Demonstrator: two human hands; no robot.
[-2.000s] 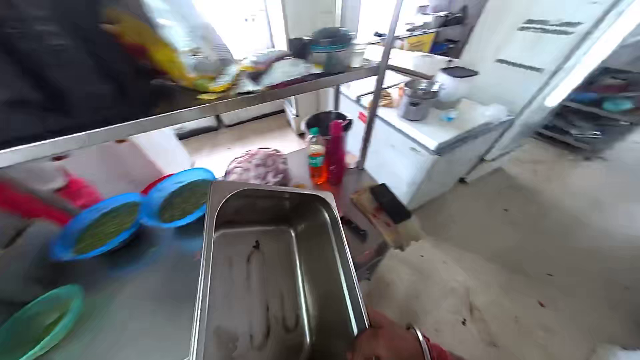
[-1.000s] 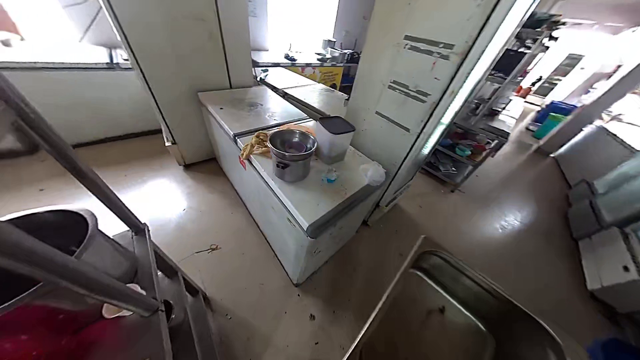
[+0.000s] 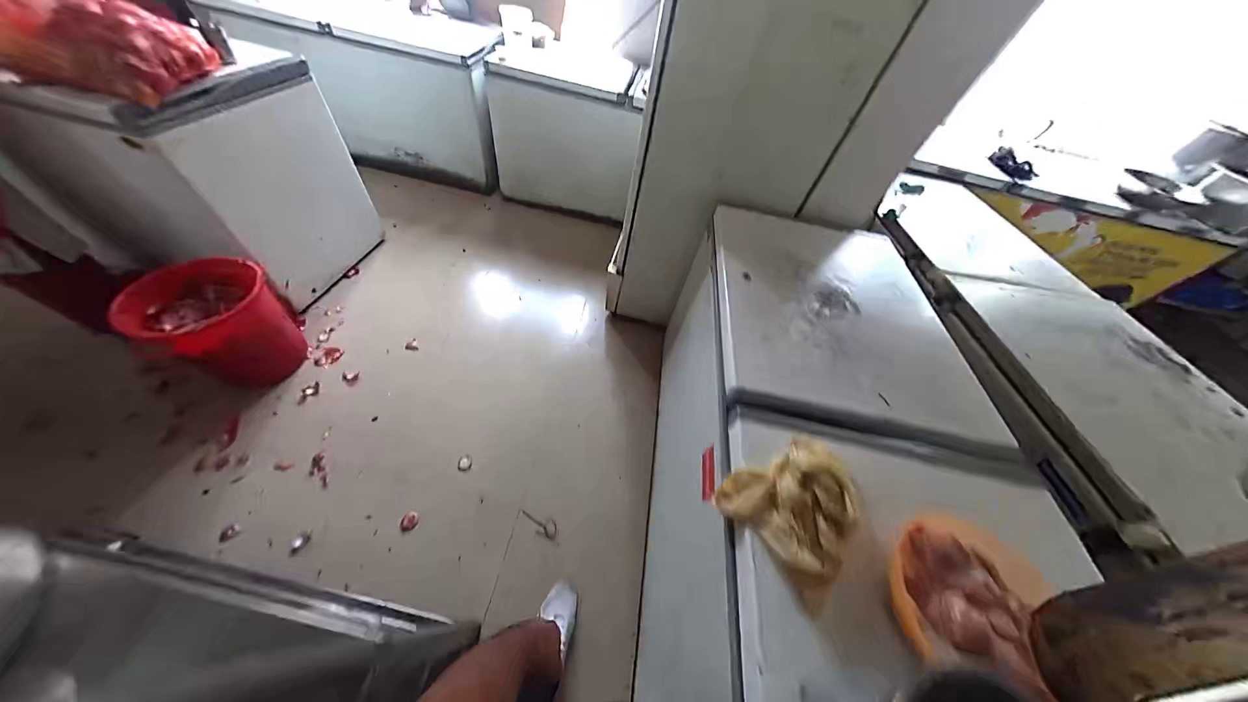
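Neither my left hand nor my right hand can be made out. At the lower left, a blurred stainless-steel surface with a raised rim (image 3: 224, 585) fills the corner; whether it is a pan or a table edge I cannot tell. Beside it are a bare leg (image 3: 502, 665) and a white shoe (image 3: 560, 606). On the white chest freezer (image 3: 829, 322) at the right lie a crumpled yellowish cloth or bag (image 3: 801, 497) and an orange bowl (image 3: 907, 604) with raw meat (image 3: 960, 595). A brown, stained block-like object (image 3: 1141, 624) stands beside the meat, cut off by the frame.
A red bucket (image 3: 249, 331) with scraps stands on the floor at the left, near a white freezer (image 3: 263, 175) that bears a bag of raw meat (image 3: 122, 49). Meat scraps (image 3: 329, 356) and a small hooked object (image 3: 539, 525) lie on the tiles. A pillar (image 3: 770, 117) rises behind.
The view has swung widely. Two seconds ago my right hand was at the rim of a deep steel pan; one second ago the pan showed at the lower right with no hand visible.
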